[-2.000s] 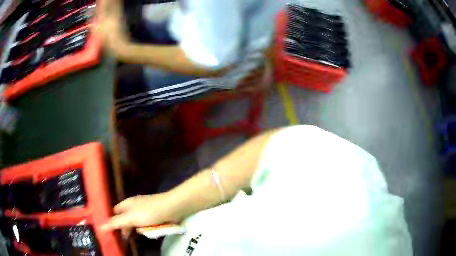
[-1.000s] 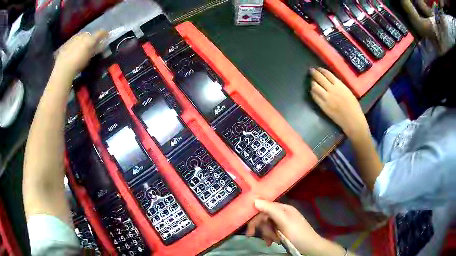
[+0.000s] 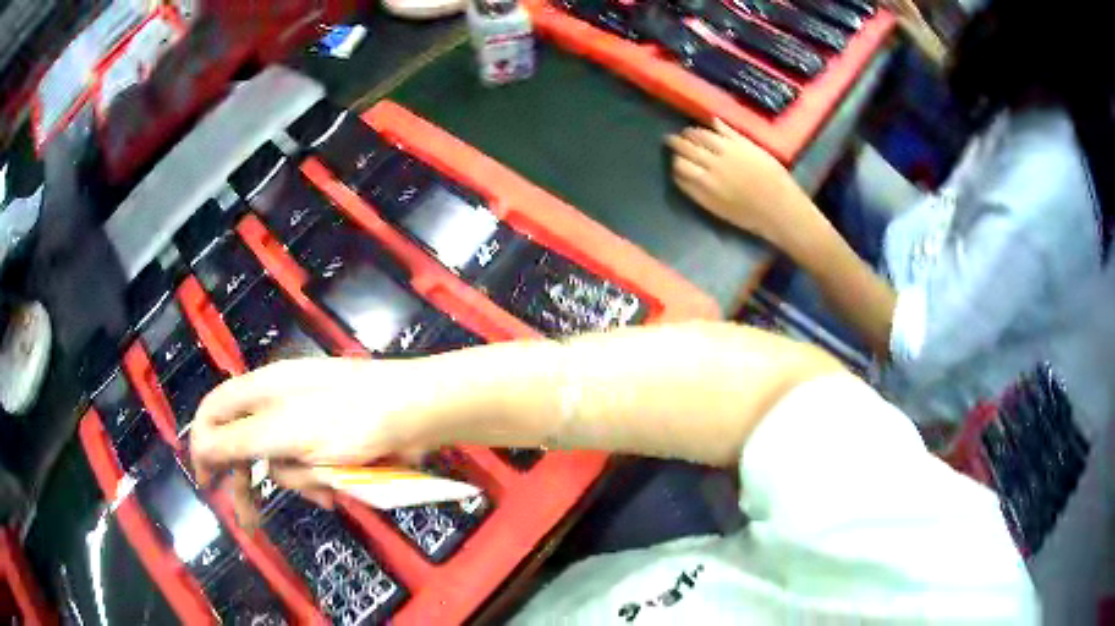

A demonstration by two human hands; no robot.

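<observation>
The red tray [image 3: 538,520] lies before me with open black flip phones [image 3: 587,294] in slots, screens shiny and keypads toward me. My right hand [image 3: 300,428] reaches across the tray over the phones. It holds a white card with orange print [image 3: 404,487], its end sticking out from under the palm. A small white scrap [image 3: 259,471] shows by the fingertips; I cannot tell what it is. The hand and forearm hide parts of several phones. My left hand is not in view.
A grey-white flat stack [image 3: 214,159] lies behind the tray. A white bottle [image 3: 501,43] stands at the back. Another loaded red tray [image 3: 789,135] is at upper right. A coworker's hand [image 3: 728,171] rests on the green mat. A round white object [image 3: 25,357] is at far left.
My right hand has moved from the tray's near edge leftward over the phones, with the card. My left hand, earlier at the tray's far end, has left the view. The view has shifted.
</observation>
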